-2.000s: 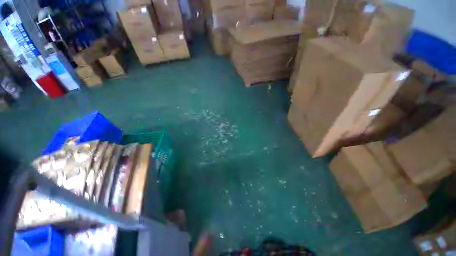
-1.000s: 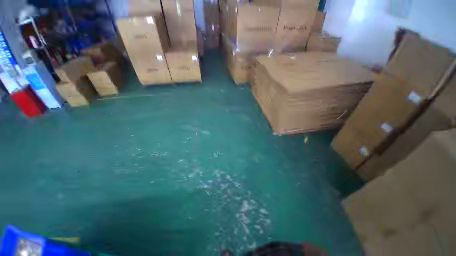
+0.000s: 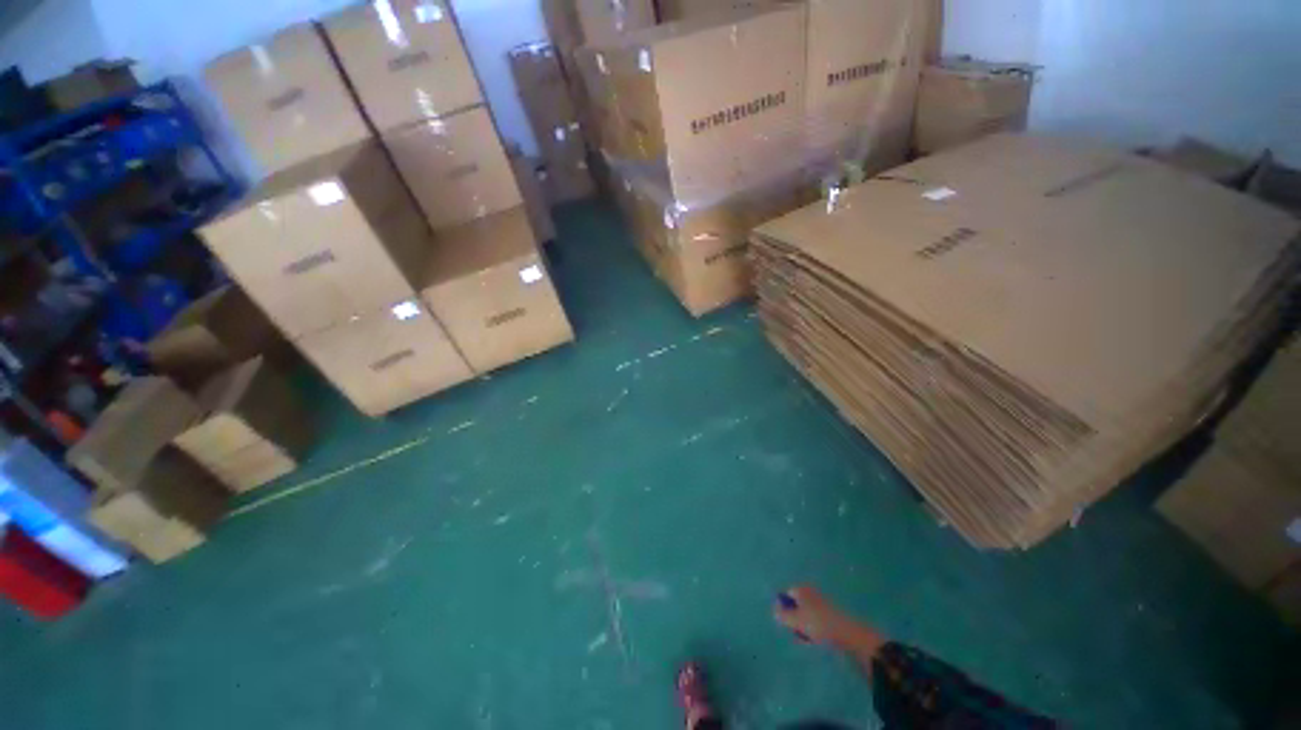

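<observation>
My right hand [image 3: 825, 622] reaches in from the bottom edge, below a dark patterned sleeve, over the green floor. Its fingers are closed around a small blue thing [image 3: 786, 606], likely the handles of the nippers; most of it is hidden. My left hand is not in view. A thick stack of flattened cartons [image 3: 1027, 271] lies ahead on the right, its top sheet with dark print. My right hand is apart from the stack.
Closed cartons [image 3: 385, 271] stand stacked at the left back. Large printed cartons [image 3: 735, 121] with film stand at centre back. Small cartons [image 3: 200, 442], a blue rack [image 3: 129, 186] and a red box [image 3: 40, 571] are left. A foot [image 3: 692, 690] shows at the bottom.
The view has moved forward and turned right, so the carton stacks and flattened cartons look nearer. The blue crate has left the view. My right hand now shows clearly at the bottom.
</observation>
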